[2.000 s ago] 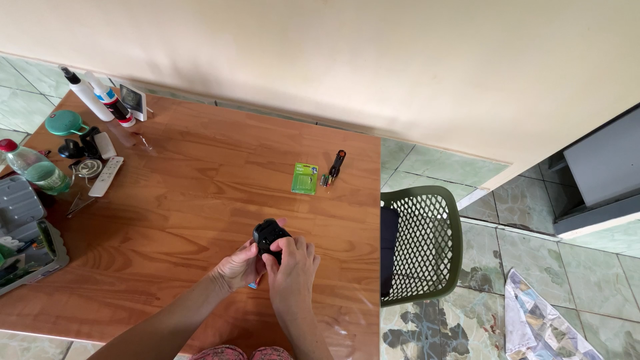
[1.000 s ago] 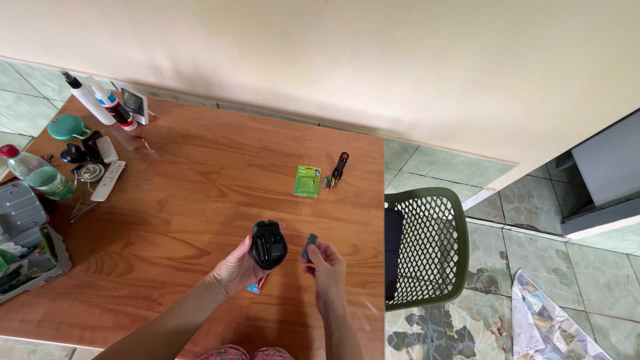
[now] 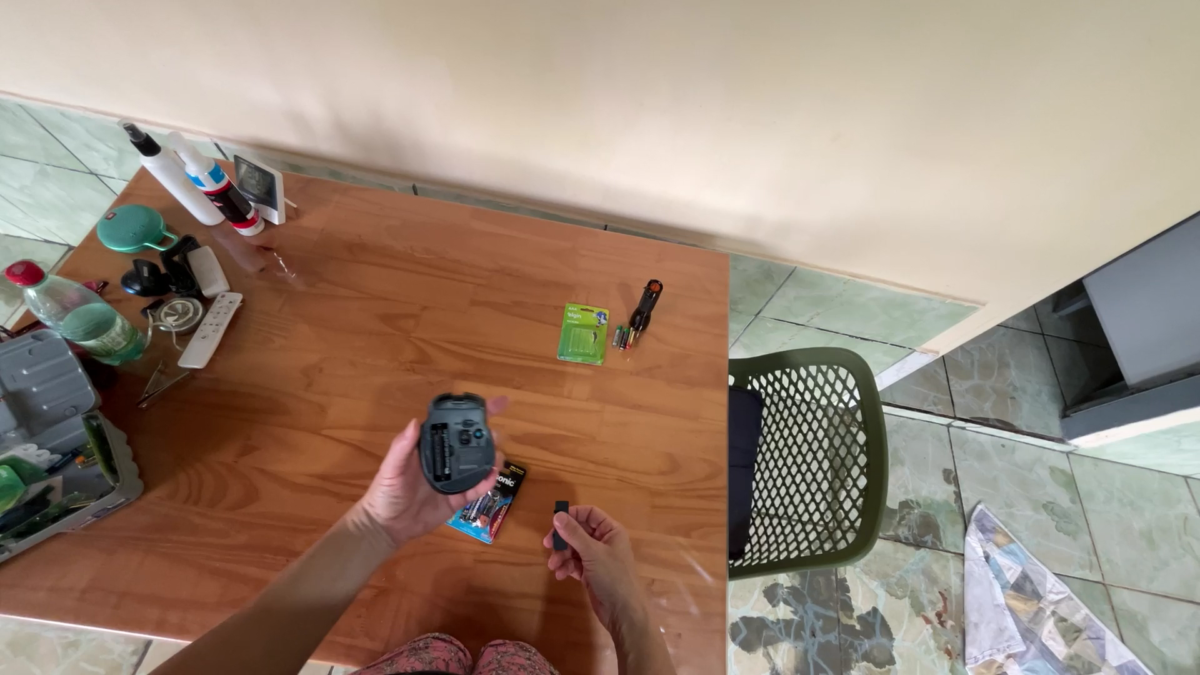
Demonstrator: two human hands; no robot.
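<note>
My left hand [image 3: 403, 492] holds a black computer mouse [image 3: 457, 442] with its underside up and the battery compartment uncovered. Whether a battery sits in the slot is hard to tell. Between the thumb and fingers of my right hand [image 3: 592, 553] is a small dark battery cover [image 3: 561, 526], apart from the mouse. Partly hidden under my left hand, a blister pack of batteries [image 3: 489, 506] lies on the wooden table [image 3: 375, 366]. Farther back are a green battery package [image 3: 583, 334], a few loose small batteries [image 3: 621, 337] and a black tool with an orange tip [image 3: 647, 307].
On the left stand an open grey toolbox [image 3: 112, 483], a plastic bottle [image 3: 89, 319], a white power strip [image 3: 211, 330], a green round case [image 3: 131, 229], spray bottles [image 3: 173, 178] and a small display [image 3: 260, 187]. A green mesh chair [image 3: 811, 459] adjoins the table's right edge.
Two seconds ago both hands were together on the mouse. My right hand has since come away to the right with the cover, and then moved lower. The mouse's battery compartment now shows uncovered.
</note>
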